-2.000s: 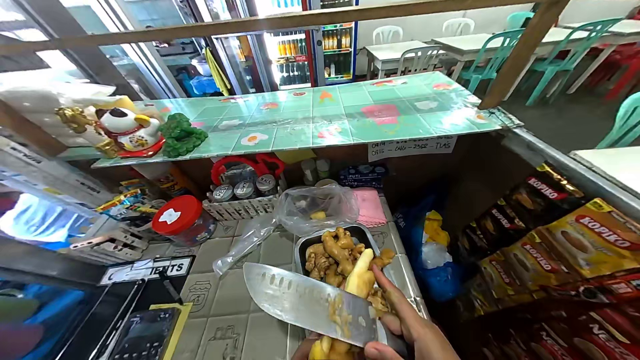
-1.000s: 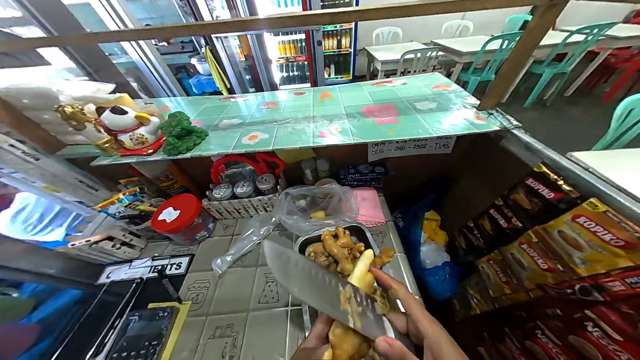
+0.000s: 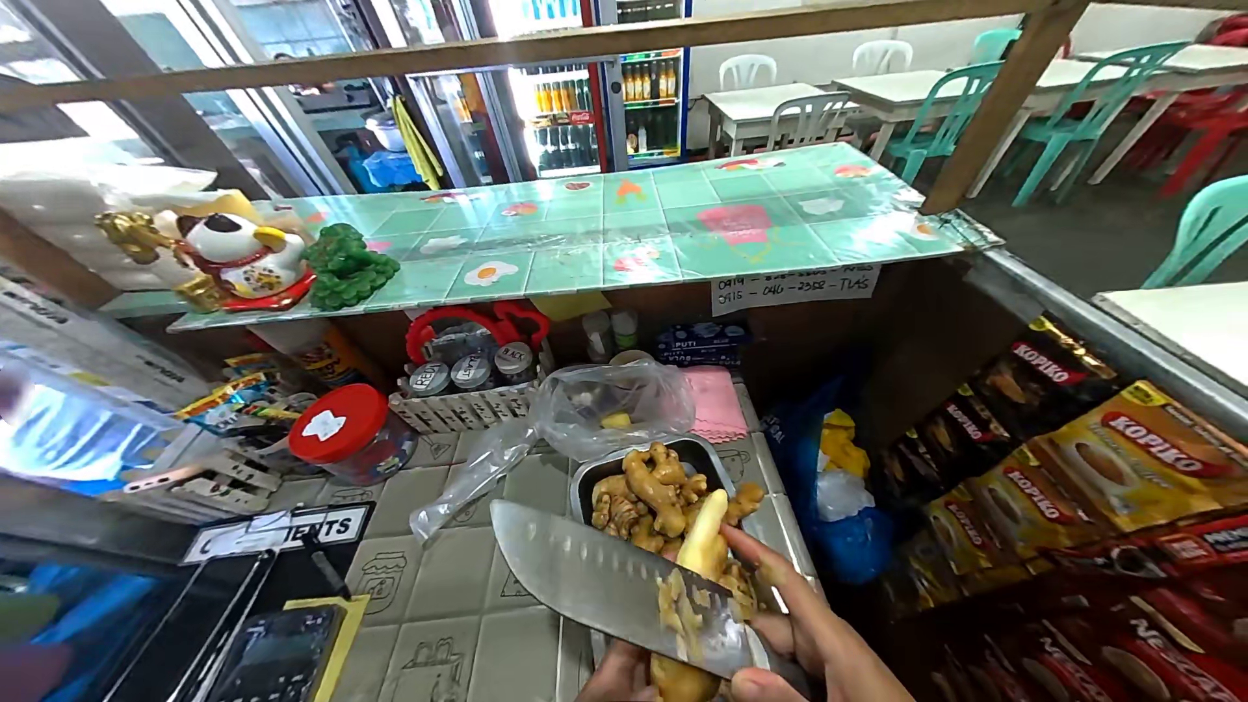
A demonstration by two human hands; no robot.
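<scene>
My right hand (image 3: 804, 619) grips a wide-bladed kitchen knife (image 3: 595, 575) near its heel; the handle is mostly hidden. Scraps of peel cling to the blade, which points up and left. A piece of ginger root (image 3: 707, 541), pale and peeled at its upper end, stands behind the blade, with its lower part showing beneath. At the bottom edge my left hand (image 3: 624, 675) holds the ginger from below, partly hidden by the knife. Just beyond the hands, unpeeled ginger roots (image 3: 658, 487) fill a metal tray (image 3: 582, 480).
A clear plastic bag (image 3: 624, 395) lies behind the tray, beside a pink cloth (image 3: 714, 402). On the left are a red-lidded jar (image 3: 356, 439), a basket of small jars (image 3: 468, 405) and a phone-like device (image 3: 278, 648). Coffee packs (image 3: 1141, 448) hang at right. A tiled shelf (image 3: 585, 229) spans the back.
The knife blade has swung and tilted between frames; it is now lower than one second ago, showing more of the ginger tray. Both hands keep their hold on the knife and ginger.
</scene>
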